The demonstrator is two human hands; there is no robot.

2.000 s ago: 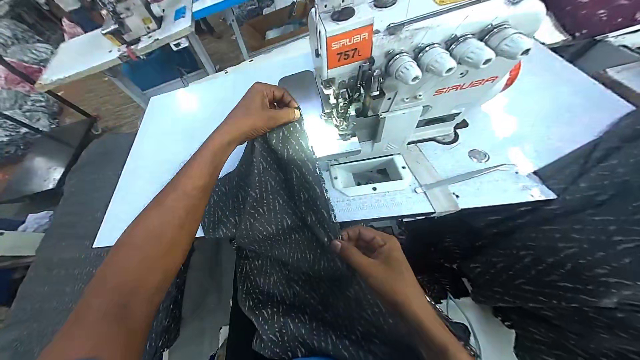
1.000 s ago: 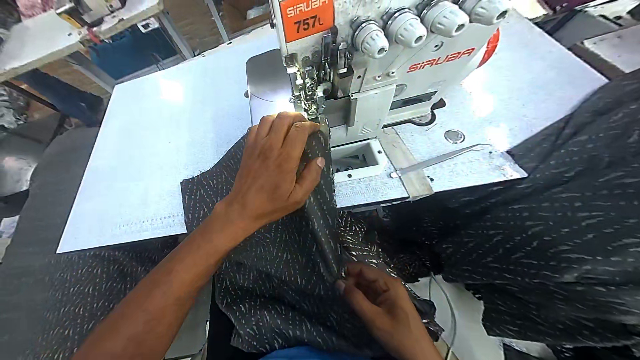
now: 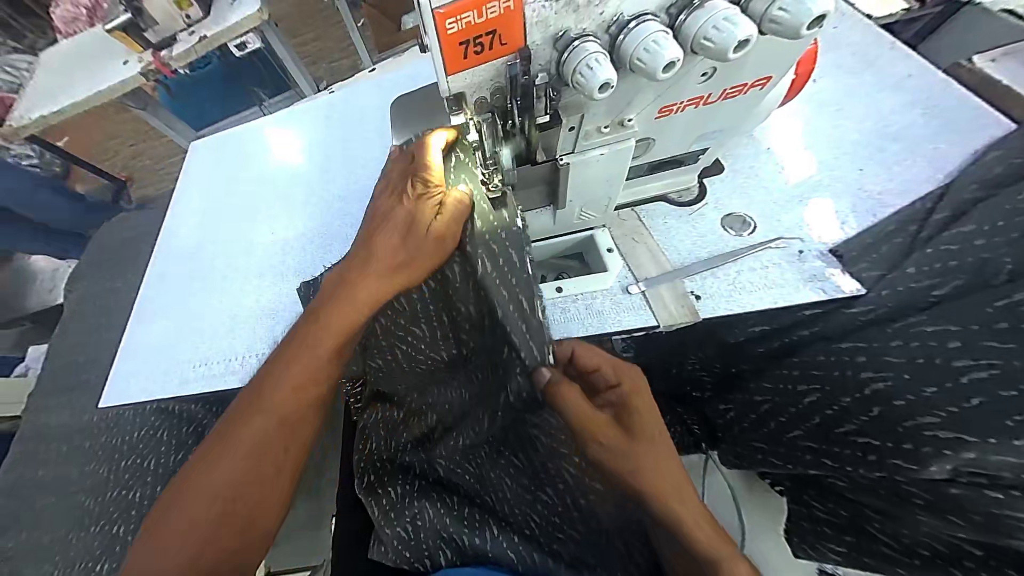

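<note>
Dark fabric with pale flecks (image 3: 448,376) runs from under the presser foot (image 3: 494,180) of a white Siruba overlock sewing machine (image 3: 592,144) down over the table's front edge. My left hand (image 3: 416,208) grips the fabric just left of the presser foot, its fingertips lit by the machine's lamp. Lower down, my right hand (image 3: 600,392) pinches the fabric's right edge between thumb and fingers, in front of the table edge. The stretch of edge between the two hands lies fairly straight beside the machine's open compartment (image 3: 576,264).
Metal tweezers (image 3: 712,266) lie on the white table (image 3: 240,240), right of the compartment. More flecked dark fabric (image 3: 880,360) drapes over the right side, and another dark cloth (image 3: 96,448) hangs at the left. Another work table (image 3: 72,72) stands at the far left.
My left hand, which lay over the fabric below the presser foot one second ago, is now beside the foot on its left. My right hand still pinches the fabric edge.
</note>
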